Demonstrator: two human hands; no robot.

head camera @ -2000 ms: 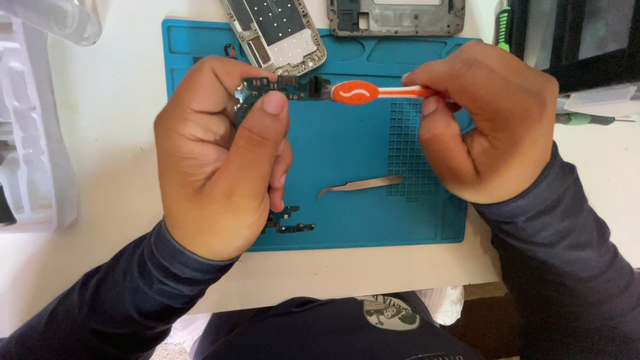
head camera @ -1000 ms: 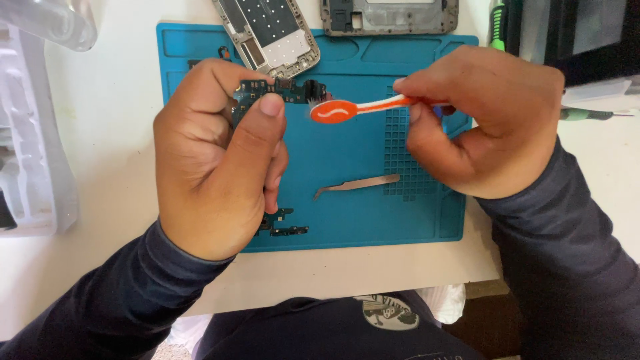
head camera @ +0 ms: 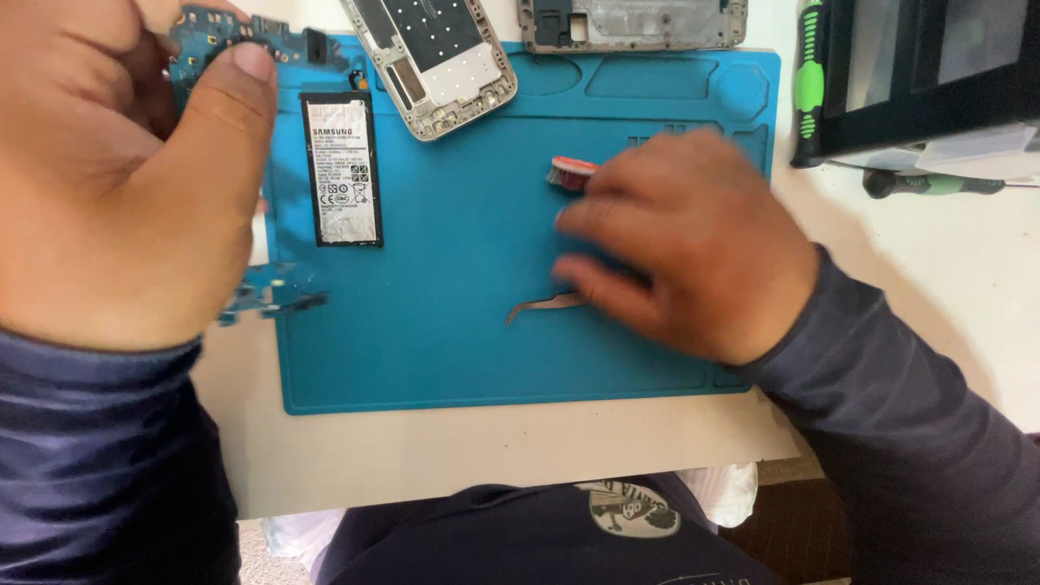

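Observation:
Between its thumb and fingers my left hand (head camera: 138, 162) holds a blue phone circuit board (head camera: 244, 41) at the upper left. My right hand (head camera: 682, 244), blurred, hovers over the right part of the blue silicone work mat (head camera: 455, 341). Just left of its fingers lies an orange and white toothbrush (head camera: 574, 172), its handle hidden by the hand. Bent-tip tweezers (head camera: 544, 305) lie below, partly covered by the same hand. Whether its fingers grip anything cannot be told. A Samsung phone battery (head camera: 345, 171) lies on the mat, right of my left hand.
A phone frame (head camera: 443, 65) and another metal phone housing (head camera: 642, 24) overlap the mat's top edge. Small circuit board parts (head camera: 276, 296) are at the left edge. A green and black screwdriver (head camera: 809, 81), another screwdriver (head camera: 934, 183) and a black-framed box (head camera: 926, 73) stand at the right.
The toothbrush, earlier held by my right hand at the circuit board, is now down over the mat. My right hand has moved away from the board. The battery has come into sight.

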